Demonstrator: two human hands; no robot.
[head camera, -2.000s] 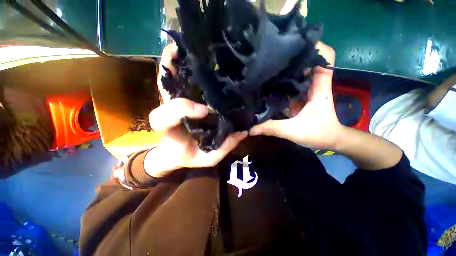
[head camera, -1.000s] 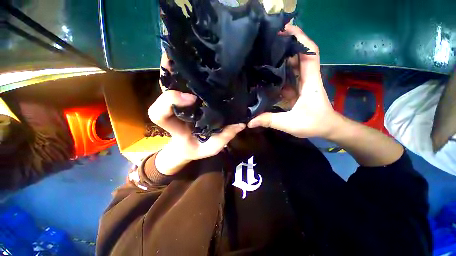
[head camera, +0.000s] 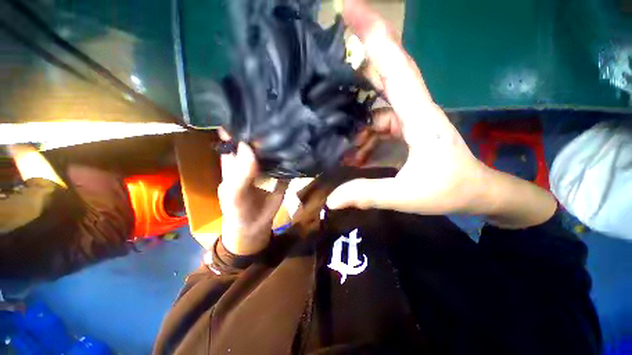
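Observation:
The spiky black part (head camera: 298, 104) is held up in front of my chest, over the green bench edge, and is blurred. My left hand (head camera: 242, 197) grips it from below at its lower left, with some fingers hidden behind it. My right hand (head camera: 433, 163) is spread at its right side. The right thumb points left below the part, clear of it, and the index finger reaches up. Other right fingers are curled close to the part's right edge; whether they touch it is unclear.
Green bench top (head camera: 506, 55) lies ahead, with a bright glare strip (head camera: 97, 132) at left. An open cardboard carton (head camera: 197, 184) stands left of my lap. Red stools (head camera: 149, 204) show on both sides. A person's arm (head camera: 52, 180) is far left; a pale sleeve (head camera: 596, 180) is far right.
The black part has turned and shifted slightly left. My right thumb has come away from its lower edge and that hand has opened. My left hand has changed its grip, thumb now upright.

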